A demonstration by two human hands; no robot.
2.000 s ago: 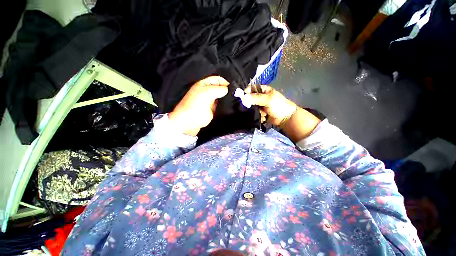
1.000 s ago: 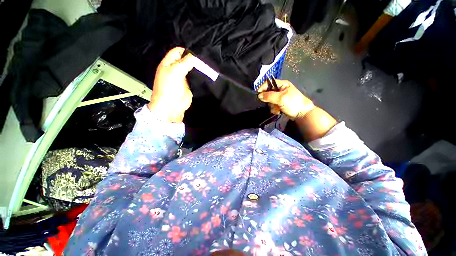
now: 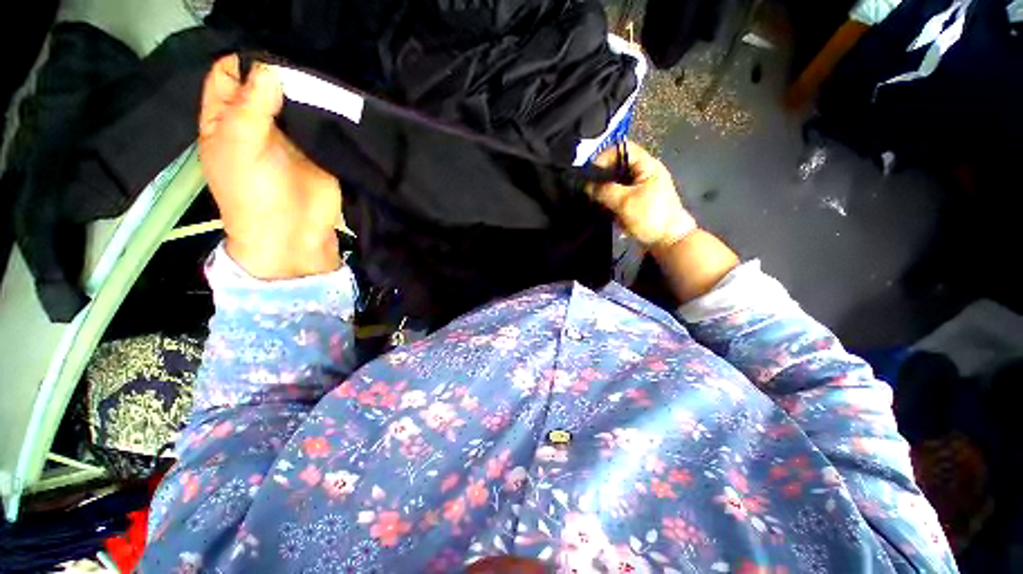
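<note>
A black garment [image 3: 449, 174] is stretched between my two hands above my lap. My left hand [image 3: 264, 168] grips its edge at the upper left, beside a white label [image 3: 320, 94] on that edge. My right hand [image 3: 645, 202] pinches the other end of the edge near the crate. A small dark tool [image 3: 623, 159], possibly thread snips, shows at my right fingers; most of it is hidden.
A heap of black garments [image 3: 505, 67] lies on a blue crate with a white rim [image 3: 642, 84]. At left is a pale table [image 3: 34, 370] with black cloth [image 3: 101, 135] on it. Patterned cloth [image 3: 140, 392] lies below. Another person's arm [image 3: 830, 65] shows at upper right.
My left hand has moved far left and up, pulling the garment edge taut with the label now lying along it. My right hand has moved slightly up since one second ago.
</note>
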